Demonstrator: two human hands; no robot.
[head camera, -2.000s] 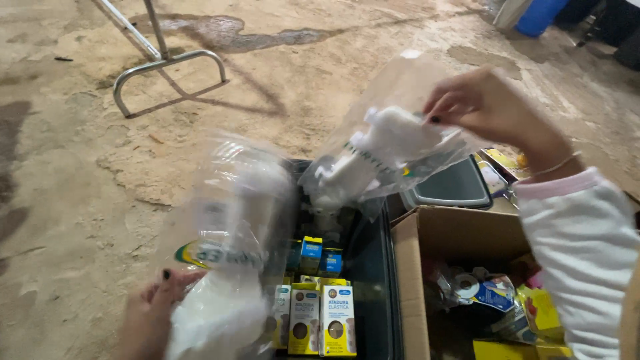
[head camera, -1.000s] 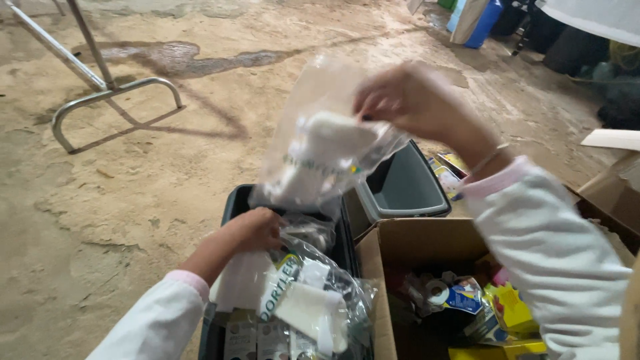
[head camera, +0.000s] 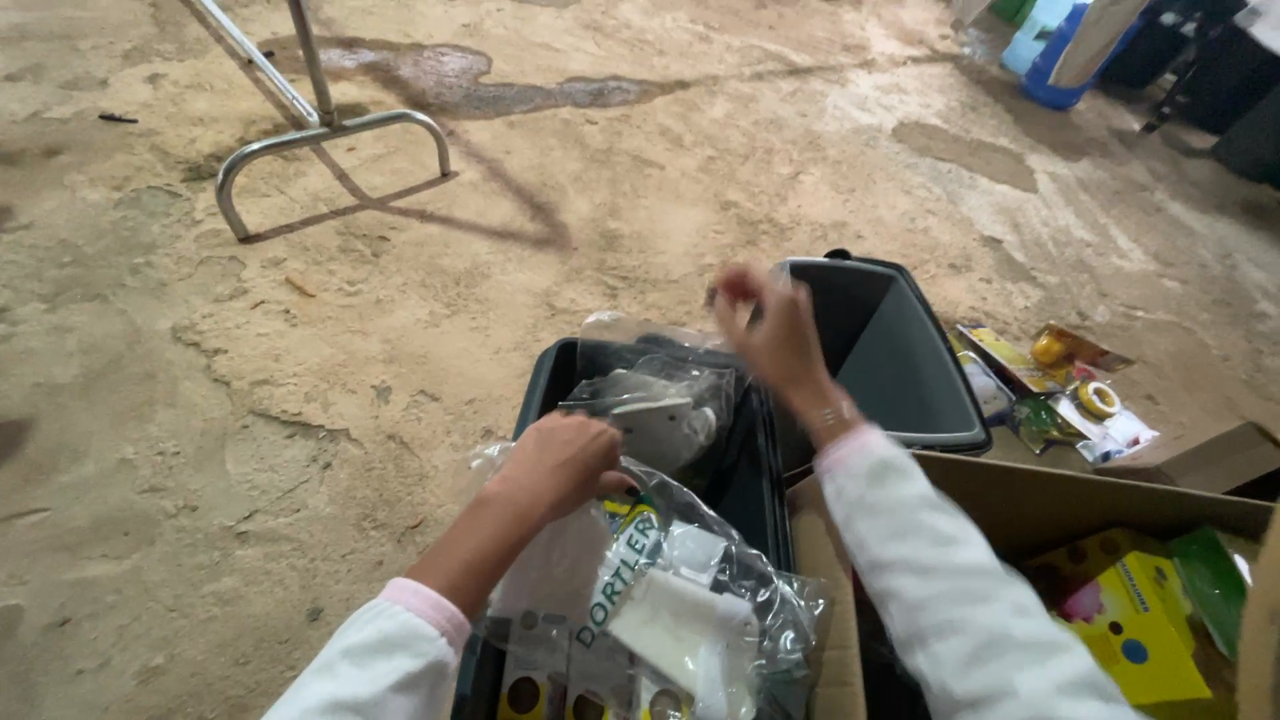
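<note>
My left hand (head camera: 565, 460) is at the top edge of a clear plastic bag (head camera: 690, 610) of white items, its thumb and fingers on the film. That bag lies over small boxes (head camera: 585, 665) inside a dark plastic bin (head camera: 548, 372). Behind it in the bin are more clear bags with pale contents (head camera: 665, 410). My right hand (head camera: 770, 335) is raised over the bin's right side, blurred, with its fingers bent; whether it holds the film of a bag cannot be told.
Right of the bin stand an open cardboard box (head camera: 1080, 480) holding a yellow box (head camera: 1130, 625) and a grey bin lid or second container (head camera: 890, 350). Packaged goods (head camera: 1070, 390) lie on the floor beyond. A metal stand's foot (head camera: 335, 130) is at upper left.
Two seconds ago both hands held clear bags up. The left bag now lies over the boxes in the bin. The bag that hung from my right hand is no longer raised there.
</note>
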